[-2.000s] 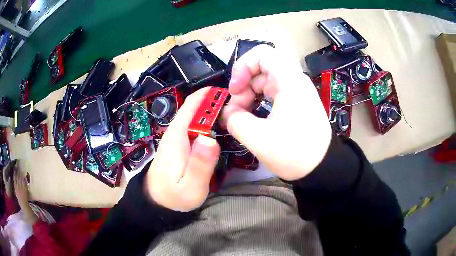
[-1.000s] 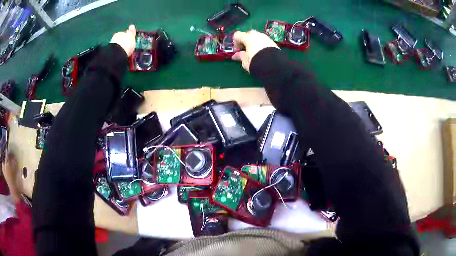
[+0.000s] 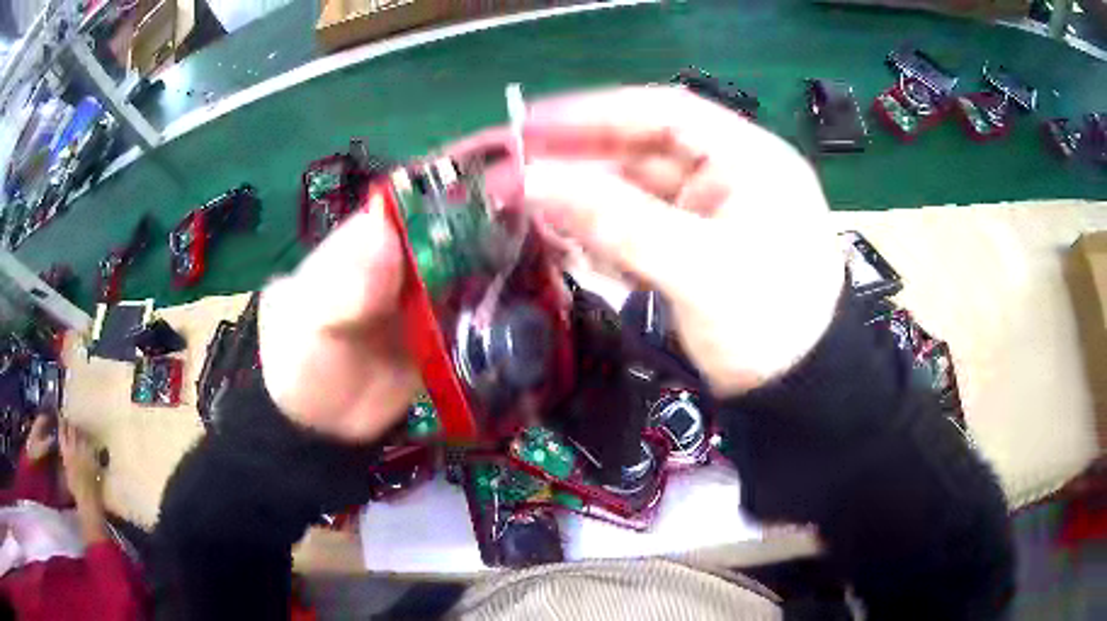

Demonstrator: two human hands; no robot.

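Observation:
My left hand (image 3: 334,322) holds a red front housing (image 3: 427,328) up in front of me, open side facing me. Its circuit board (image 3: 449,237) is at the upper end and the round speaker driver (image 3: 507,345) at the lower end. My right hand (image 3: 680,218) is at the board's upper right edge, with a thin white lead wire (image 3: 518,127) standing up by its fingertips. The hands and housing are blurred. A dark shape, perhaps the black back housing, lies behind and right of the red one, partly hidden.
More open units (image 3: 534,451) lie piled below on a white sheet (image 3: 419,528). Others sit on the green conveyor belt (image 3: 680,164) beyond. A cardboard box (image 3: 1089,285) is at the right table edge. Another person's hands (image 3: 75,467) show at far left.
Both hands have come back from the belt to the middle, over the pile. The left hand now holds up a red housing. The right hand has moved to its board end.

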